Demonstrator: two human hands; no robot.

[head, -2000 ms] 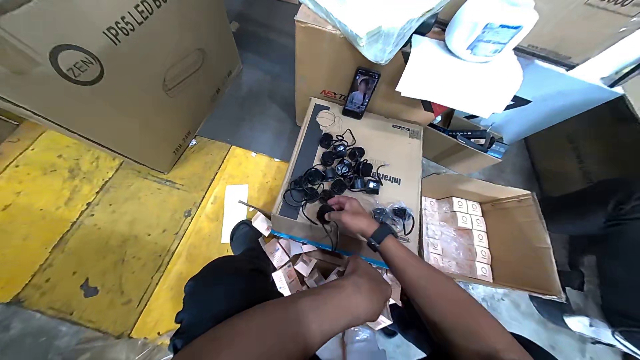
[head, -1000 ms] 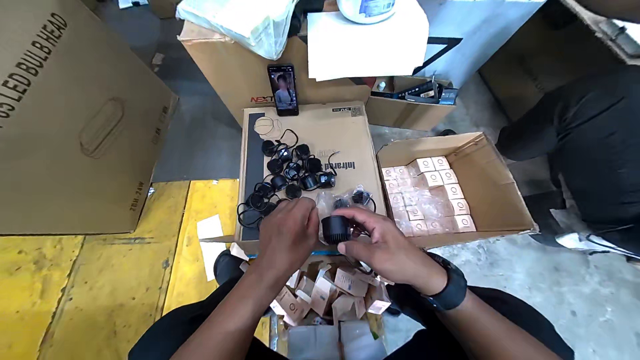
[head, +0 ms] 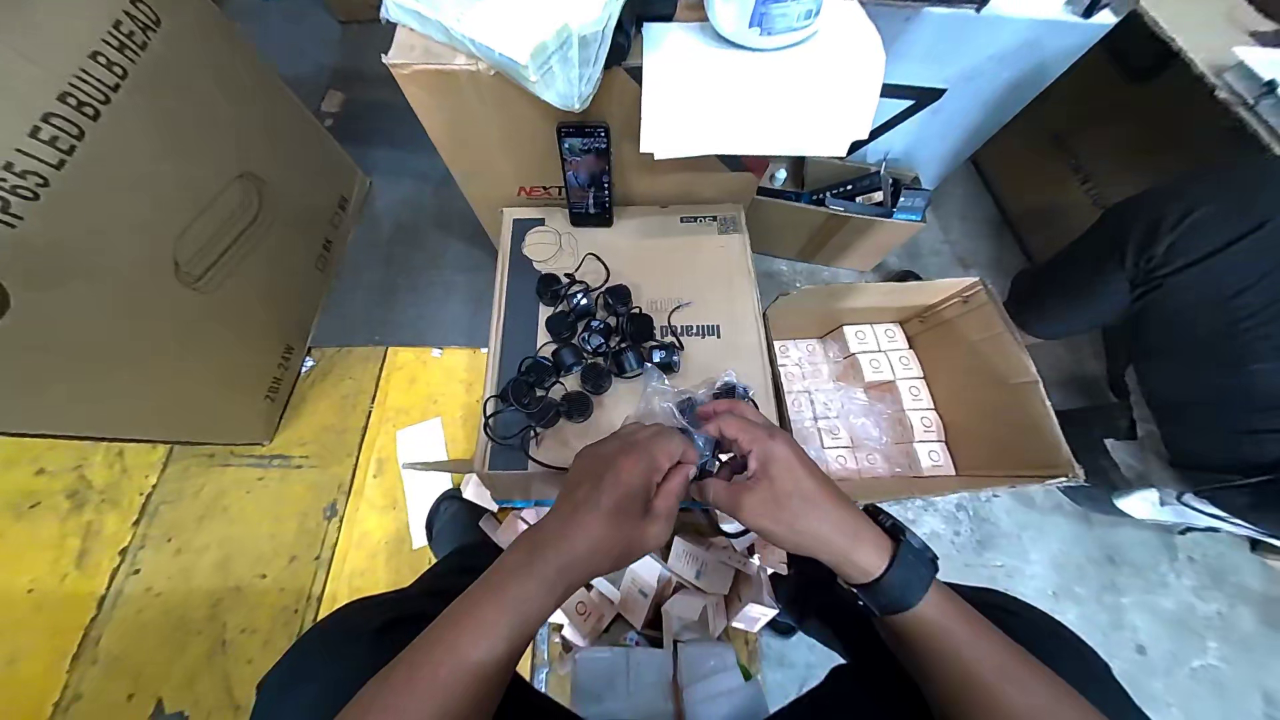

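Note:
My left hand [head: 630,485] pinches the edge of a clear plastic bag [head: 658,398] above the near edge of a flat cardboard box [head: 620,245]. Beside it, my right hand [head: 765,465] closes around a black cabled part, mostly hidden by the fingers and the bag. Farther back on the flat box lies a tangle of small round black parts with cables [head: 596,336]. Another dark part in clear plastic [head: 732,388] shows just beyond my right fingers. Below my hands, small pinkish cartons [head: 700,565] lie jumbled between my legs.
An open cardboard box [head: 1010,400] at the right holds rows of small cartons [head: 912,393]. A smartphone [head: 586,175] leans at the back. A large carton [head: 150,230] stands left. White paper [head: 760,90] and a white bottle [head: 765,20] are behind. A person's dark-clothed leg [head: 1180,300] is at right.
Two seconds ago my right hand was at the black parts on the flat box. One second ago both hands were around a black ribbed part; now they hold clear plastic and a black part.

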